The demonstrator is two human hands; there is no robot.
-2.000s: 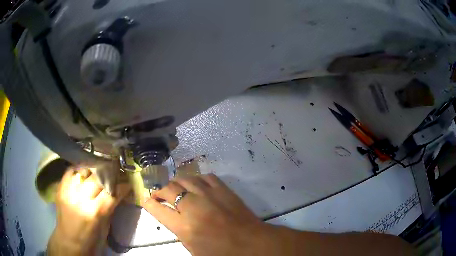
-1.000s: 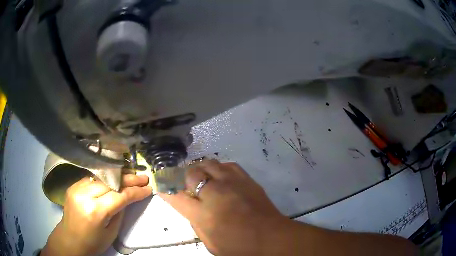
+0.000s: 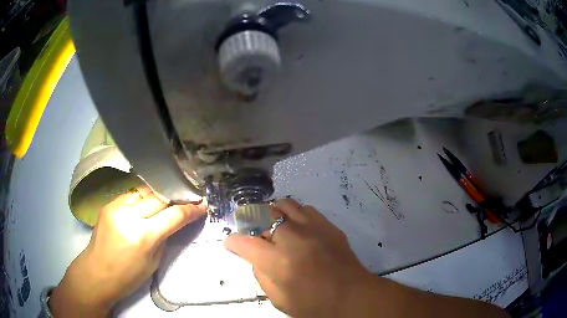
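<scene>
A khaki garment piece [image 3: 93,180] lies curled to the left of the needle area, with its open tube-like end facing me. My left hand [image 3: 133,233] pinches its edge beside the presser foot area; part of the cloth is hidden behind the hand and machine head. The needle area [image 3: 216,208] is brightly lit, with bare metal in front of it. The pale ribbed tension dial [image 3: 252,218] is just to its right. My right hand [image 3: 304,251], with a ring, rests on the bed beside and behind the dial. Its fingertips are partly hidden, so I cannot tell if they hold anything.
The white machine head [image 3: 360,68] fills the upper view, with an upper knob [image 3: 250,59] on it. Orange-handled snips [image 3: 472,189] lie on the bed at right, beside a dark thread tangle [image 3: 477,217]. A yellow curved piece [image 3: 40,93] is at upper left.
The view has shifted, so the machine appears farther right. The cloth and my left hand are now left of the needle, with a wider gap between my hands.
</scene>
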